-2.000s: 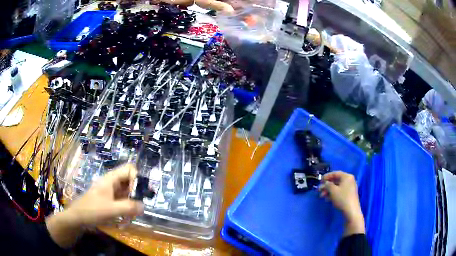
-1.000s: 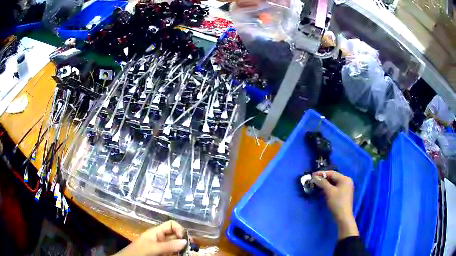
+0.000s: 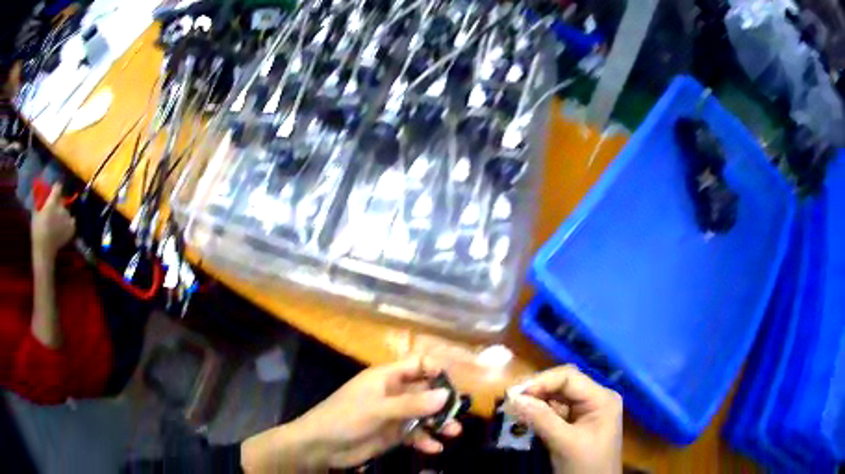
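Observation:
My left hand [image 3: 357,417] holds a small black module [image 3: 448,405] between thumb and fingers, at the bench's front edge. My right hand [image 3: 570,417] holds a squarish black housing [image 3: 515,431] with a pale face and a dark round spot, just right of the module. The two parts look apart. A clear blister tray [image 3: 371,294] behind my hands holds rows of black parts with thin pale leads and white ends. A blue bin [image 3: 639,278] at the right holds a few dark parts [image 3: 709,176] in its back part. The picture is blurred.
More blue bins [image 3: 804,370] are stacked at the far right. Loose dark cables [image 3: 153,204] hang over the left bench edge. A person's hand [image 3: 51,222] with a red-handled tool and red sleeve is at the far left. A grey metal post [image 3: 625,65] stands behind.
The view has tilted down and swung left. My right hand has left the blue bin with the housing and is now beside my left hand. Fewer dark parts lie in the bin.

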